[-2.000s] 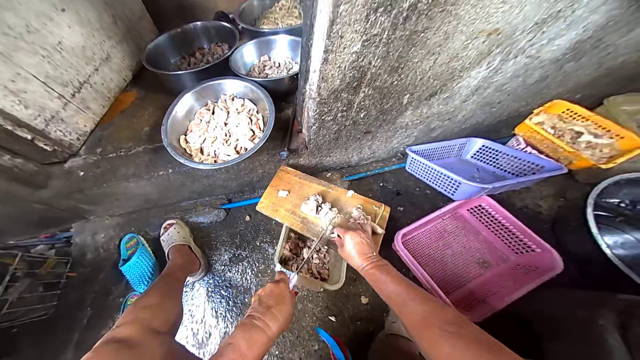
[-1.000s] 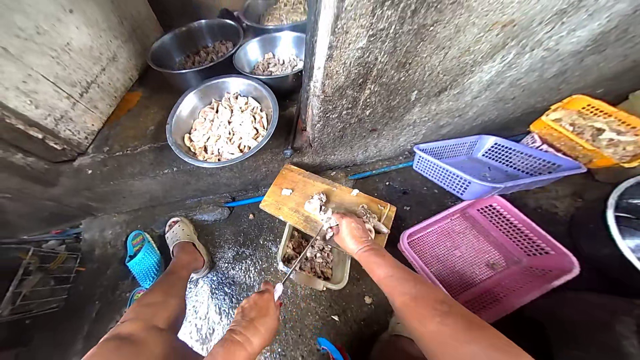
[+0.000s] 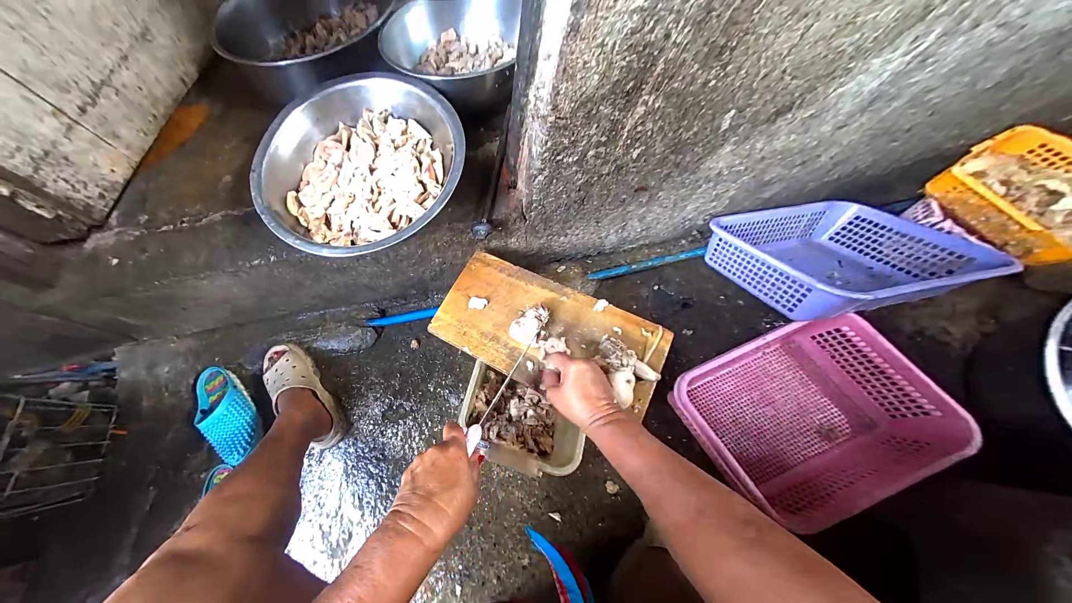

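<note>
My left hand (image 3: 440, 479) grips the pale handle of a knife (image 3: 505, 387), whose thin blade reaches up to pale meat pieces (image 3: 529, 325) on a wooden cutting board (image 3: 479, 289). On the board, my right hand (image 3: 579, 387) has its fingers closed on a piece of meat beside the blade. More meat, pale and grey (image 3: 620, 364), lies just right of those fingers. The board rests across a plastic tub (image 3: 574, 444), which holds chopped dark meat (image 3: 521, 419). Part of the tub is hidden under the board.
Beyond the board, a steel bowl (image 3: 272, 180) of pale meat pieces stands on a concrete ledge, with further bowls behind. To the right lie a purple basket (image 3: 812, 251), a pink basket (image 3: 770, 402) and a yellow basket (image 3: 963, 188). Blue slippers (image 3: 228, 419) are at left.
The view has moved nearer to the board. My hands remain at the board and tub, the left on the knife, the right on the meat.
</note>
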